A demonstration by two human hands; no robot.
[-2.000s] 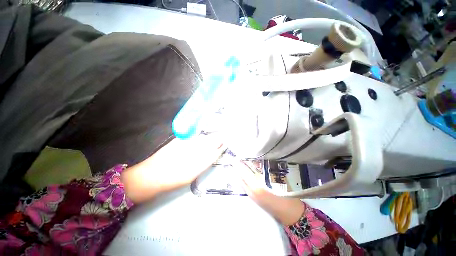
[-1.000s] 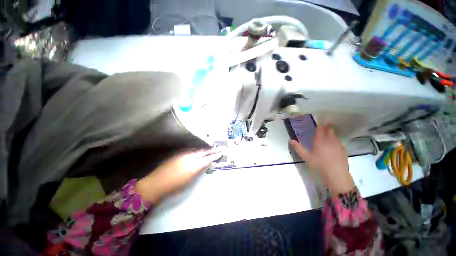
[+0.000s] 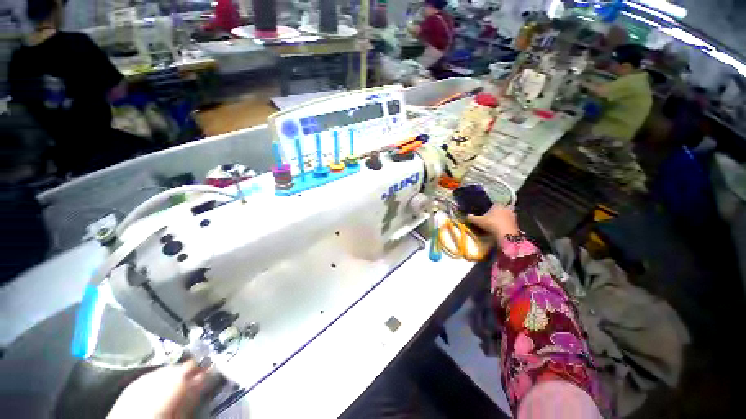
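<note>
The white JUKI sewing machine (image 3: 303, 237) lies across the view, its needle area at the lower left. My left hand (image 3: 164, 391) is beside the needle area, washed out and cut off by the bottom edge; what its fingers hold cannot be told. Dark cloth (image 3: 82, 385) shows behind it. My right hand (image 3: 496, 221) is stretched out at the table's right end, its fingers on a dark rectangular mobile phone (image 3: 472, 199). Orange-yellow scissors (image 3: 460, 241) and a small teal-handled tool (image 3: 434, 248) lie just left of this hand.
A blue thread rack (image 3: 317, 177) and control panel (image 3: 339, 119) stand on and behind the machine. A large thread cone (image 3: 470, 135) is beyond its right end. A grey-brown cloth heap (image 3: 634, 319) is at the right. Other people work farther back.
The view has swung up and right. My right hand has moved from under the machine arm to the table's right end, and the phone is now there with it. My left hand remains near the needle.
</note>
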